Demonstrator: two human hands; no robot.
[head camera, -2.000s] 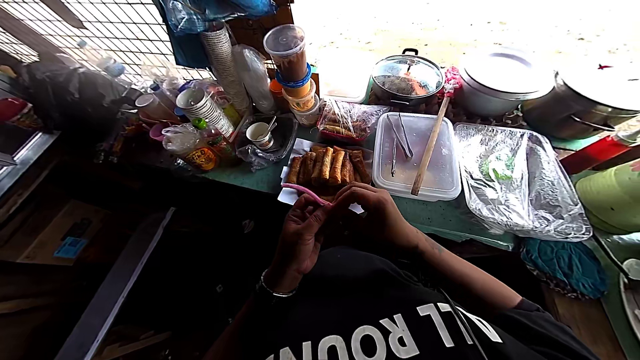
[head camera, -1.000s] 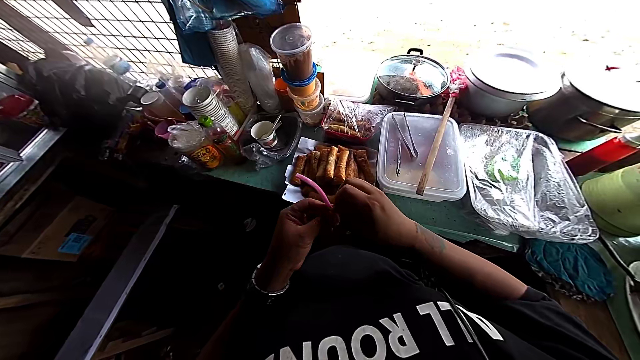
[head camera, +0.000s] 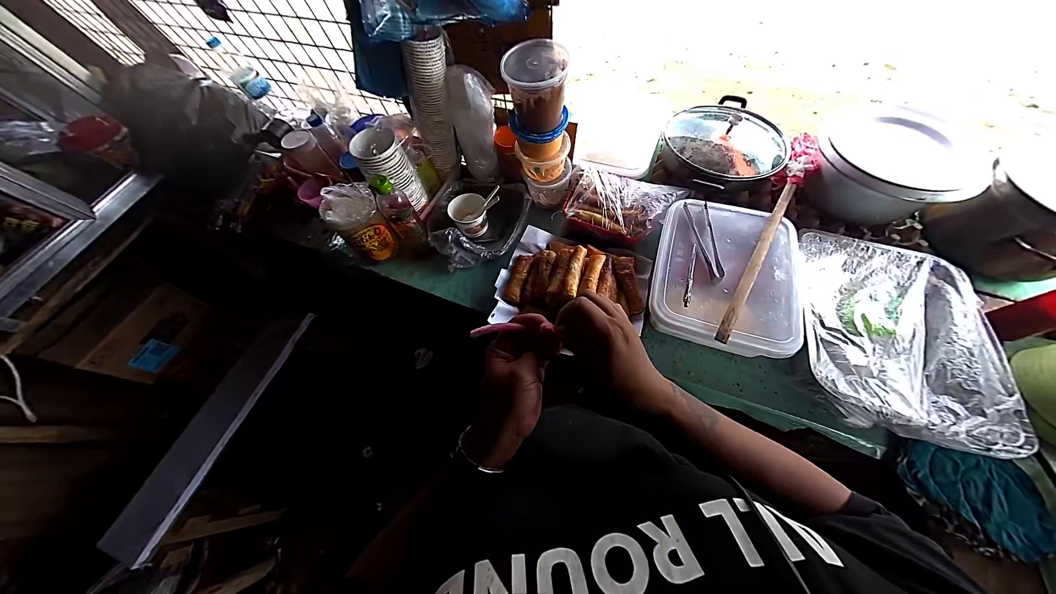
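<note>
My left hand (head camera: 516, 379) is closed around a slim pink item (head camera: 499, 328), whose end sticks out to the left; I cannot tell what it is. Against it, fingertips bent together, is my right hand (head camera: 601, 338). A small pale bit shows between the two hands, too small to name. Just beyond them, fried rolls (head camera: 569, 276) lie in a row on white paper (head camera: 502, 309). To their right, metal tongs (head camera: 703, 243) and a wooden stick (head camera: 759, 264) with a pink plastic tuft rest on a lidded plastic container (head camera: 767, 326).
Farther right lies a tray under plastic wrap (head camera: 916, 338). Behind stand a glass-lidded pot (head camera: 724, 148) and large lidded pots (head camera: 899, 161). Stacked tubs (head camera: 536, 99), paper cups (head camera: 388, 165), a cup with a spoon (head camera: 469, 216) and bottles (head camera: 400, 214) crowd the back left of the green counter (head camera: 701, 371).
The pink item pointed up and left a second ago; now it lies nearly level. Both hands stay close together in front of the rolls.
</note>
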